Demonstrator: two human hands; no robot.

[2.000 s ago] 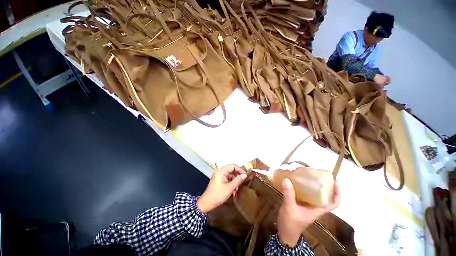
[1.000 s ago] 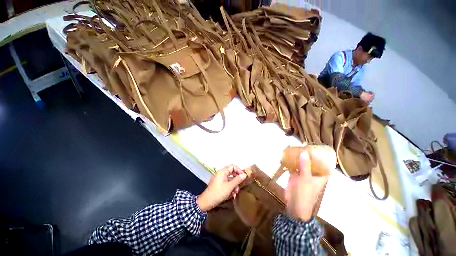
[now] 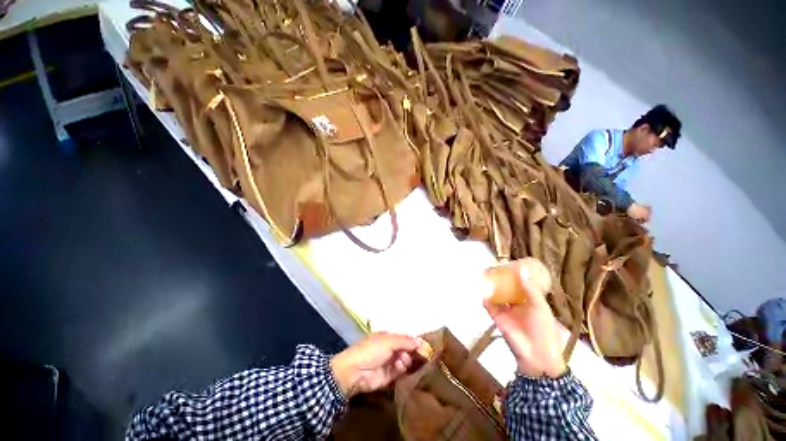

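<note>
A brown tote bag lies at the table's near edge, against my body, with a pale gold zipper line along its opening. My left hand pinches a small yellowish zipper end at the bag's top corner. My right hand holds the glue bottle above the table, to the right of the bag's corner and apart from it. The bottle shows amber contents; its tip cannot be made out.
Brown bags with long straps lie heaped along the far side of the white-covered table. More bags lie at the lower right. A person in blue sits across the table. Small dark bits lie at the right.
My right hand has drawn the bottle away from the bag's corner, turned it and lifted it. My left hand still pinches the corner. The view has shifted slightly.
</note>
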